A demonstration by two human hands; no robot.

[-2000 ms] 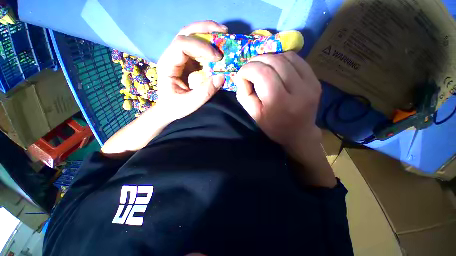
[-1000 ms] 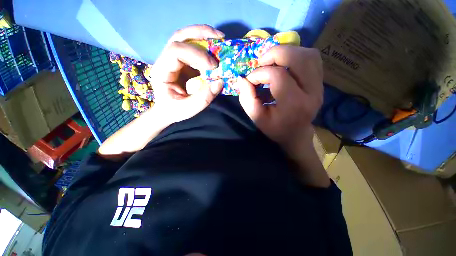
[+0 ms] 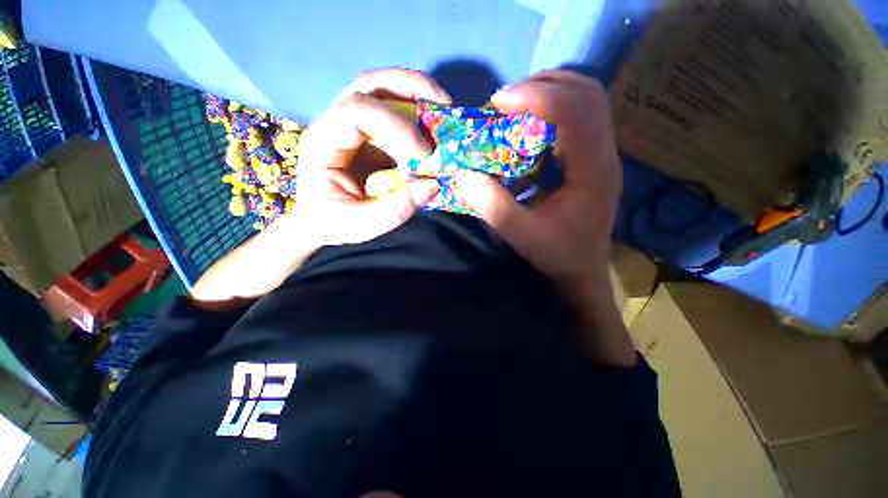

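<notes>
A plush doll (image 3: pixel 383 182) with yellow limbs lies sideways between my two hands, above the edge of the blue table. Its blue, red and white floral outfit (image 3: pixel 477 141) faces up. My left hand (image 3: pixel 355 165) grips the doll's left end, thumb below and fingers above, with a yellow limb showing between them. My right hand (image 3: pixel 570 170) holds the cloth at the other end, thumb on the lower edge and index finger on the upper edge. The doll's right end is mostly hidden behind my right hand.
A dark glue gun (image 3: pixel 794 222) with an orange patch lies at the right by a cardboard sheet (image 3: pixel 740 97). Its black cord loops beside it. A green mesh crate (image 3: pixel 180 160) with small yellow dolls (image 3: pixel 258 160) stands left. A red stool (image 3: pixel 107 277) and open cardboard boxes (image 3: pixel 711 389) are lower.
The doll has moved slightly down in view. My right fingers have shifted from bunched over the cloth to spread along its edges, and the yellow parts at its right end are now hidden.
</notes>
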